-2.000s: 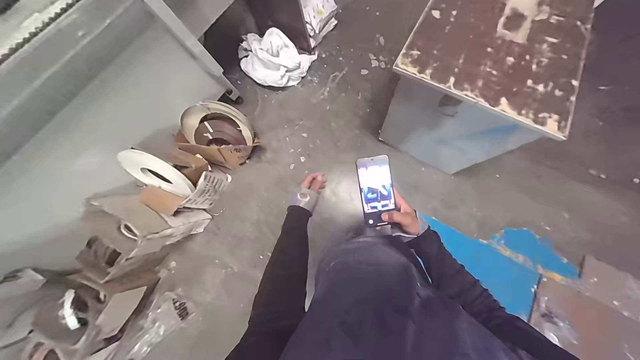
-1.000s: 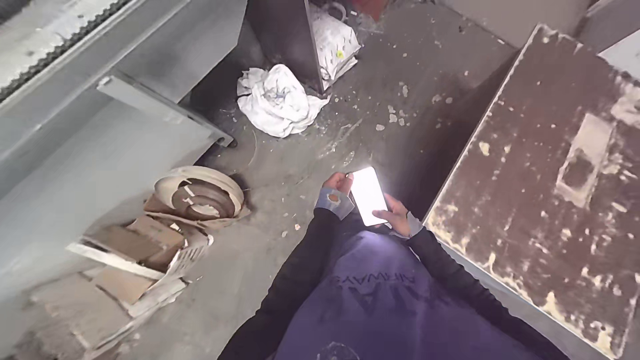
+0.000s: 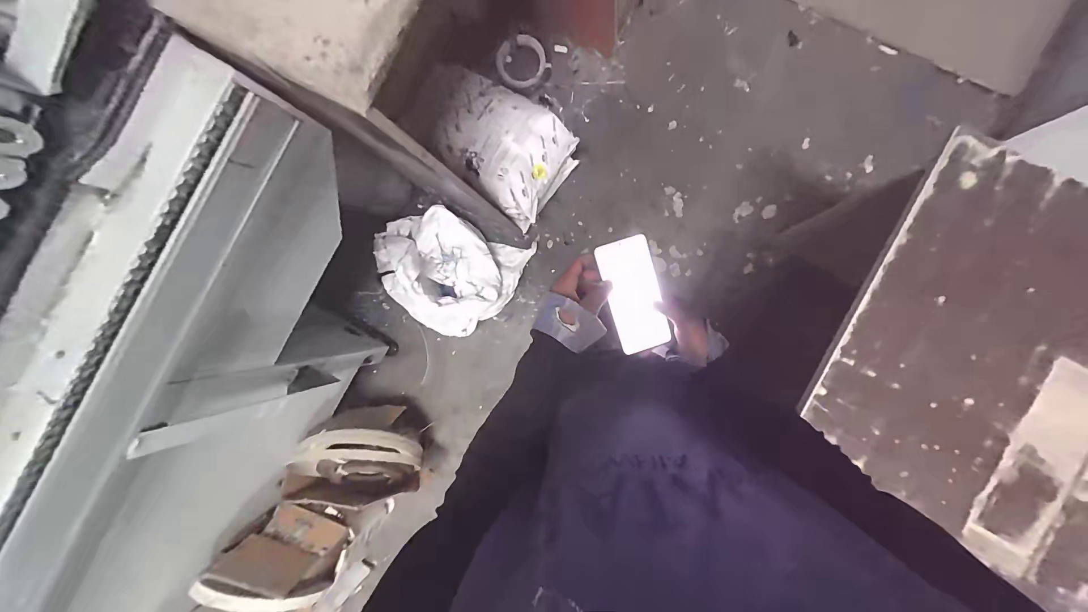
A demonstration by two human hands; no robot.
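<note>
A smartphone [image 3: 633,294] with a glaring white screen is held upright in front of my body. My right hand [image 3: 687,333] grips its lower right side, the thumb at the screen's edge. My left hand [image 3: 583,284] is at the phone's left edge with its fingers bent; whether it bears any of the phone's weight is not clear. Both wrists have light grey cuffs below dark sleeves. Just left of my left hand, a crumpled white plastic bag [image 3: 446,268] lies on the floor.
A filled white sack [image 3: 510,140] stands beyond the bag. At left is a grey metal machine [image 3: 229,340], with edge-band rolls [image 3: 357,455] and torn cardboard [image 3: 280,552] by its base. A worn brown-topped table [image 3: 960,357] stands at right. Paint flecks spot the floor [image 3: 714,136].
Two seconds ago my left hand was away from the phone; now it is at the phone's left edge. The screen, earlier showing a picture, is now glaring white. The view has shifted.
</note>
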